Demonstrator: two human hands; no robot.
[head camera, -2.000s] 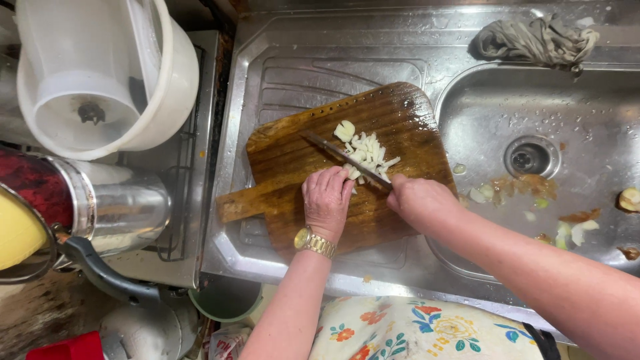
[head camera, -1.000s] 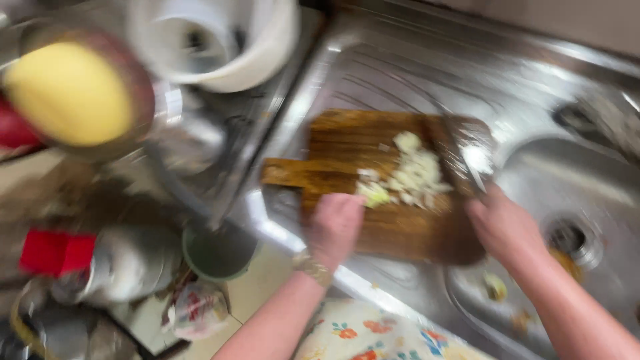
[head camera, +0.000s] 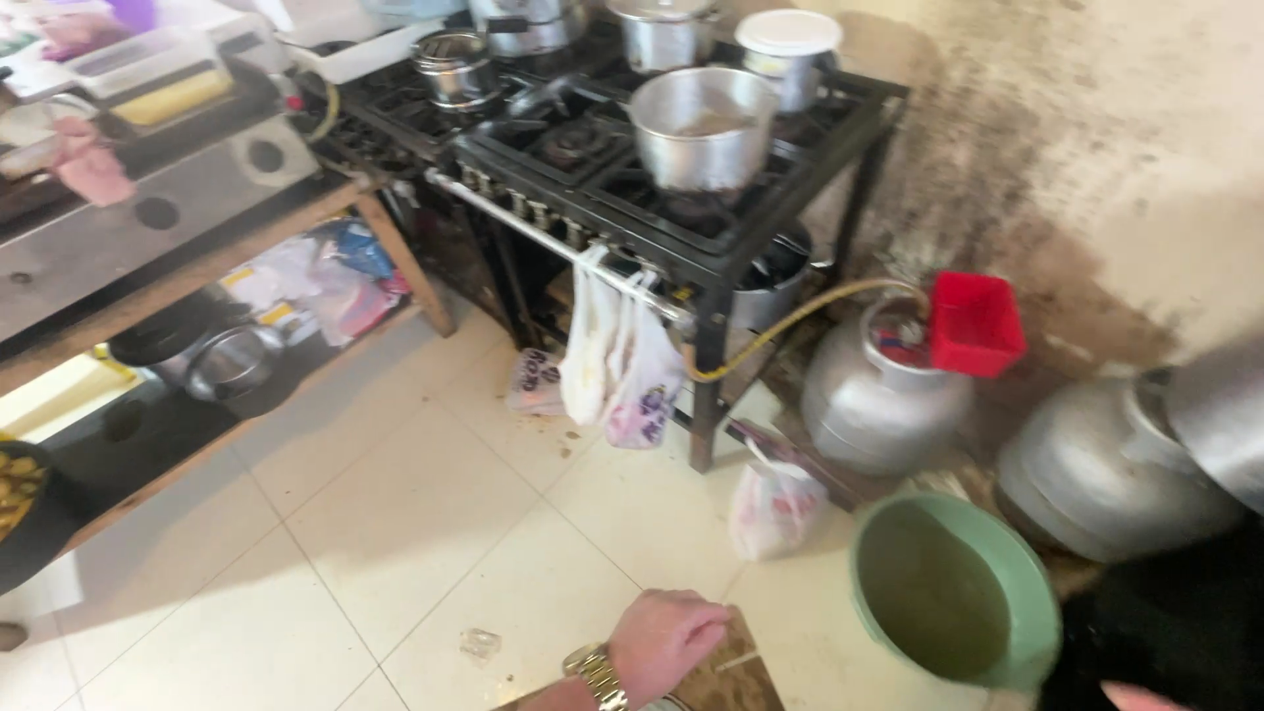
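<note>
My left hand (head camera: 671, 637), with a gold-coloured watch (head camera: 597, 676) at the wrist, is at the bottom centre. Its fingers are curled over or beside a brown wooden board (head camera: 739, 676), cut off by the lower edge; whether they grip it cannot be told. Only a blurred fingertip of my right hand (head camera: 1136, 697) shows at the bottom right, so what it holds is hidden. Neither the knife nor the chopped pale pieces can be made out.
Beyond are a black gas stove (head camera: 592, 178) with an aluminium pot (head camera: 703, 128), plastic bags hanging from its rail (head camera: 553, 242), gas cylinders (head camera: 879, 395), a red container (head camera: 976, 324), a green tub (head camera: 953, 592), and a bag on the floor (head camera: 775, 509). A wooden-framed counter (head camera: 197, 247) stands left.
The view has swung from the sink to the stove and floor. My right hand, earlier at the board with a knife, is now almost out of the picture.
</note>
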